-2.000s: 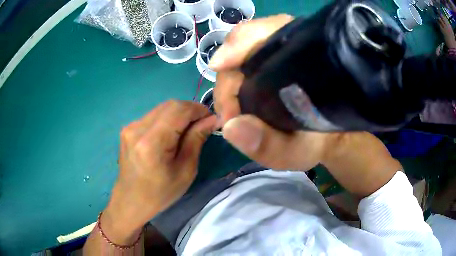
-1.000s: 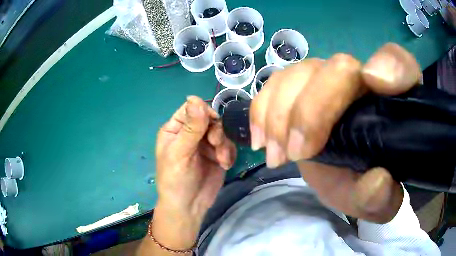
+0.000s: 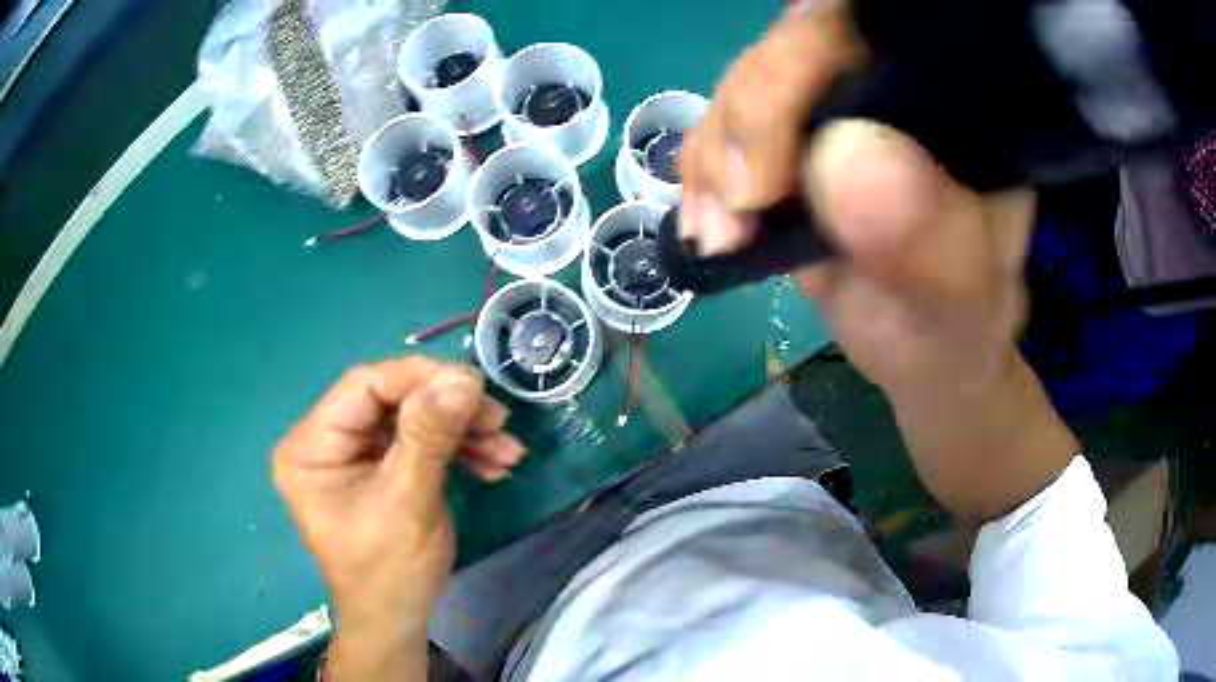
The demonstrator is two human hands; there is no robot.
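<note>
My right hand (image 3: 867,200) is shut on a black electric screwdriver (image 3: 967,80). Its nose points left over the right side of a white housing with a black centre (image 3: 640,267); whether the tip touches it is hidden. The nearest white housing (image 3: 539,340) stands open side up, with a metallic round centre and spokes. My left hand (image 3: 400,453) is just below and left of it, thumb and fingertips pinched together. I cannot tell whether a tiny screw is between them.
Several more white housings (image 3: 530,209) with black centres stand in a group behind, with red and dark wires. A clear screw bag (image 3: 314,100) lies at the back left. White cups (image 3: 16,533) are at the far left edge. A pale strip (image 3: 267,646) lies on the green bench's near edge.
My left hand has moved down and left, away from the nearest housing. My right hand has moved the screwdriver up and off that housing, uncovering it. The view has shifted.
</note>
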